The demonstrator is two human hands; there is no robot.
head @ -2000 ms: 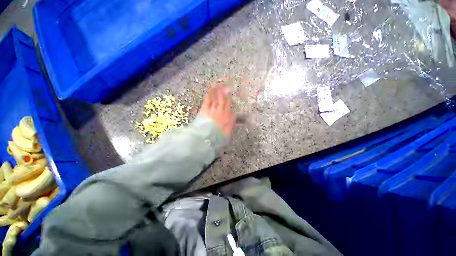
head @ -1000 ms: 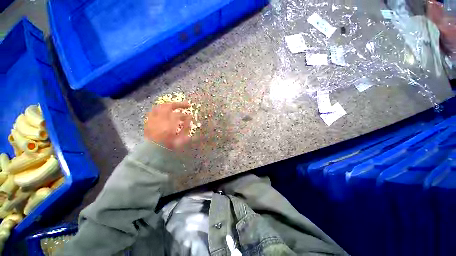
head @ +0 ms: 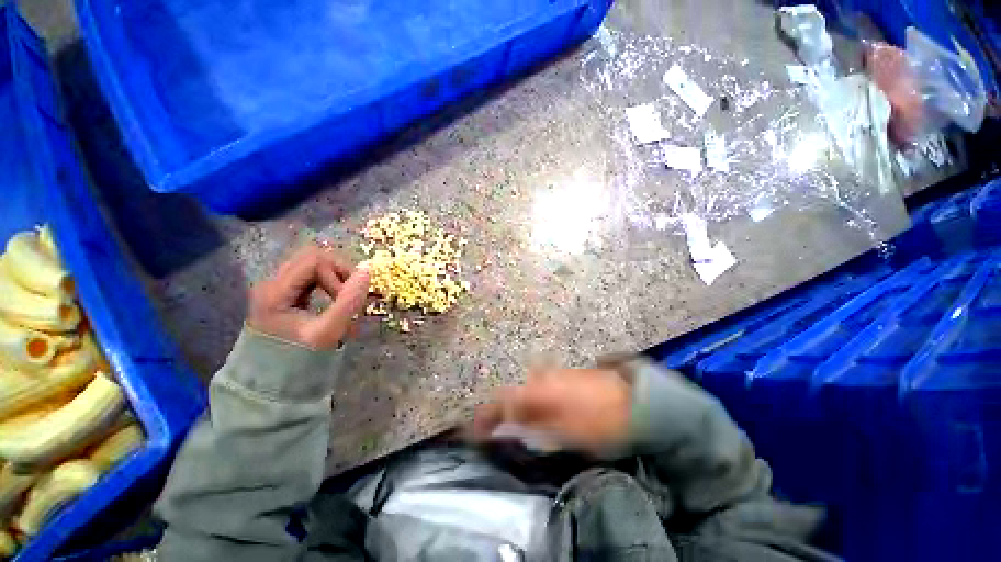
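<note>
Small yellow bits [head: 417, 263] lie in a loose pile on the speckled grey table [head: 483, 198]. My left hand [head: 310, 296] is at the pile's left edge, its fingers curled and thumb and fingertip close together beside the bits. Whether it pinches a bit cannot be told. My right hand [head: 560, 408] is blurred, low over the table's near edge in front of my body. A pale patch shows under its fingers, too unclear to name. Pale-yellow banana-shaped pieces [head: 66, 423] lie heaped in a blue crate at the far left; some show an orange-rimmed end hole.
A blue tray [head: 318, 137] sits at the table's far side. Clear film [head: 768, 143] with white paper slips [head: 645, 123] lies on the right. Beyond it are white limp material [head: 862, 126] and a pinkish-red bagged lump [head: 898, 93]. Stacked blue crates [head: 878, 362] stand at the right.
My left hand swept over the bits, then drew back to their left edge; the pile looks more gathered. My right hand has come into view at the table's near edge. The camera view has shifted.
</note>
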